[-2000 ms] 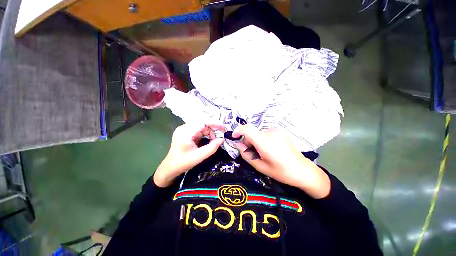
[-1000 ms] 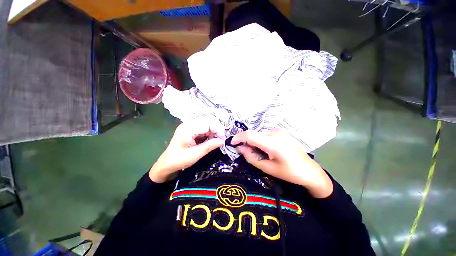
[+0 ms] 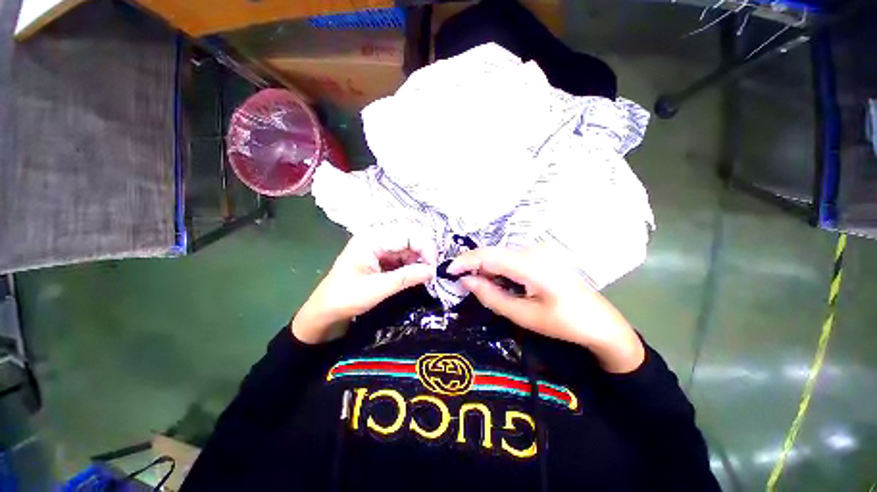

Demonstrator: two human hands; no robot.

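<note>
A white garment (image 3: 500, 144) with thin dark stripes lies bunched on the lap, overexposed in its middle. A small dark trim piece (image 3: 448, 270) sits at the fingertips against a striped fold of the garment. My left hand (image 3: 370, 279) pinches the fold from the left side. My right hand (image 3: 538, 293) pinches the dark trim from the right, its fingertips almost touching those of my left hand. A second small dark bit shows just above, on the cloth. No needle or thread can be made out.
A red lined waste bin (image 3: 276, 142) stands on the green floor at left. A grey cloth-covered stand (image 3: 87, 144) is at far left, another blue-edged one at right. An orange wood table edge (image 3: 231, 14), a cardboard box (image 3: 337, 72) and wire hangers (image 3: 745, 14) are at the top.
The view has shifted slightly, so the bin and left stand sit a little further left and higher. Both hands stay at the same fold, with only small finger movements at the dark trim.
</note>
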